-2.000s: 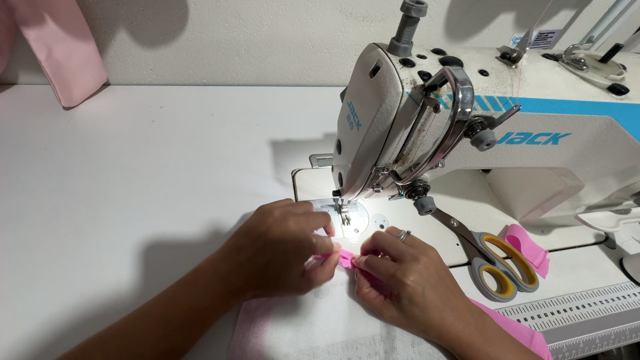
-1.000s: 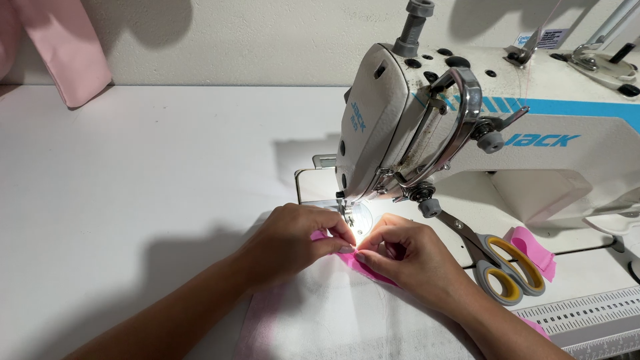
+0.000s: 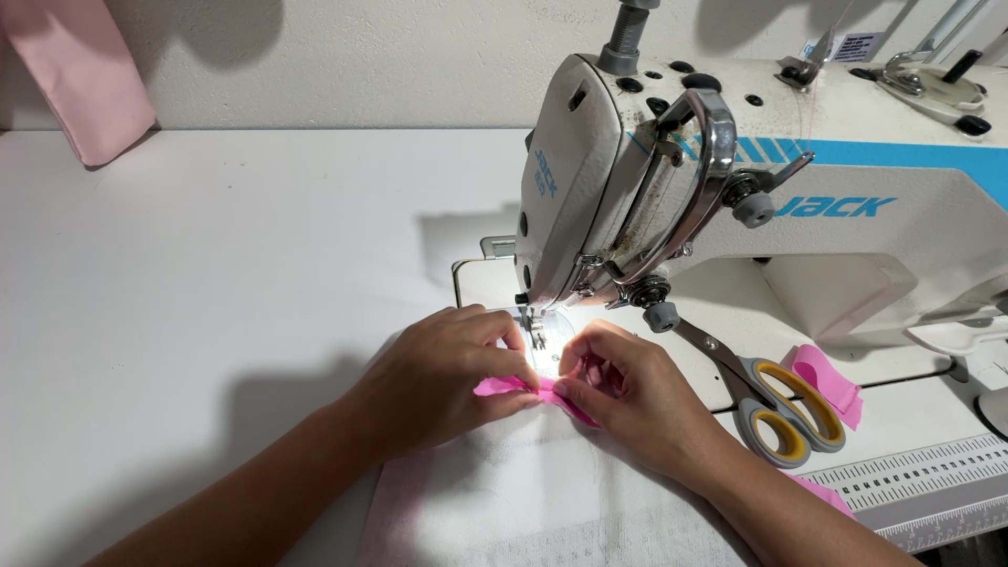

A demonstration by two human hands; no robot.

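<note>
A narrow piece of bright pink fabric [image 3: 549, 394] is pinched between both hands, just in front of the presser foot [image 3: 539, 339] of a Jack sewing machine [image 3: 579, 181]. My left hand [image 3: 449, 374] grips it from the left between thumb and fingertips. From the right, my right hand [image 3: 630, 394] pinches it with thumb and index finger, the other fingers curled. The fingertips of the two hands nearly meet. Beneath them lies a sheer whitish cloth [image 3: 551, 504] with a pinkish left edge. The machine's lamp lights the needle area brightly.
Scissors with grey and yellow handles [image 3: 776, 417] lie right of my right hand, beside a pink fabric scrap [image 3: 827, 386]. A metal ruler [image 3: 929, 488] runs along the lower right. Light pink fabric [image 3: 94, 87] hangs at the upper left, over the white table [image 3: 197, 236].
The hands keep pinching the pink fabric near the presser foot. My right hand's fingers have curled, and the fabric between the hands now shows as a more level strip than one second ago.
</note>
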